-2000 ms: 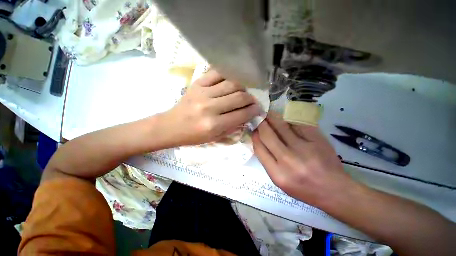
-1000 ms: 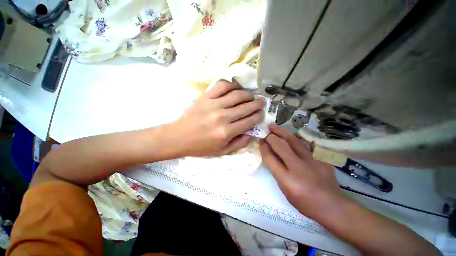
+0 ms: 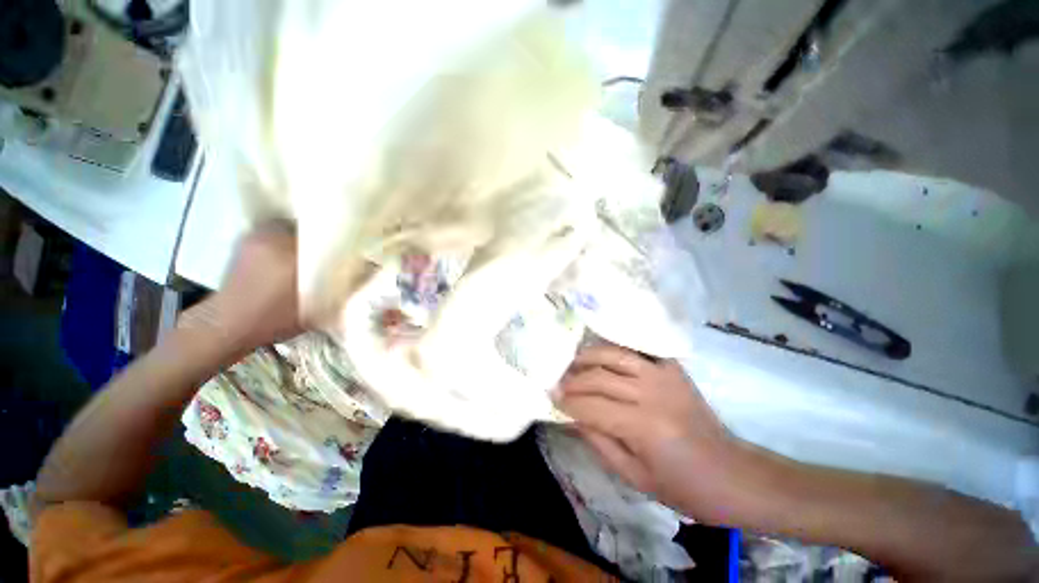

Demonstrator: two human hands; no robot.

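Note:
The cream floral garment (image 3: 456,228) is bunched and lifted in front of the sewing machine, over the table's front edge, partly blurred and overexposed. My left hand (image 3: 268,285) is blurred at the garment's left side, its fingers hidden behind or in the cloth. My right hand (image 3: 638,410) pinches the garment's lower right edge. The machine head (image 3: 843,80) stands at the upper right; the cloth lies left of its needle area, and the needle itself cannot be made out.
Black thread snips (image 3: 843,319) lie on the table right of the cream block (image 3: 777,223). A second machine (image 3: 103,85) stands at far left, with a dark flat rectangle (image 3: 176,139) beside it. Floral cloth (image 3: 285,433) hangs below the table edge. A blue rim (image 3: 735,555) shows lower right.
The garment has come away from the needle area toward me and is raised and bunched. My left hand has moved left and back; my right hand has moved down toward the table's front edge.

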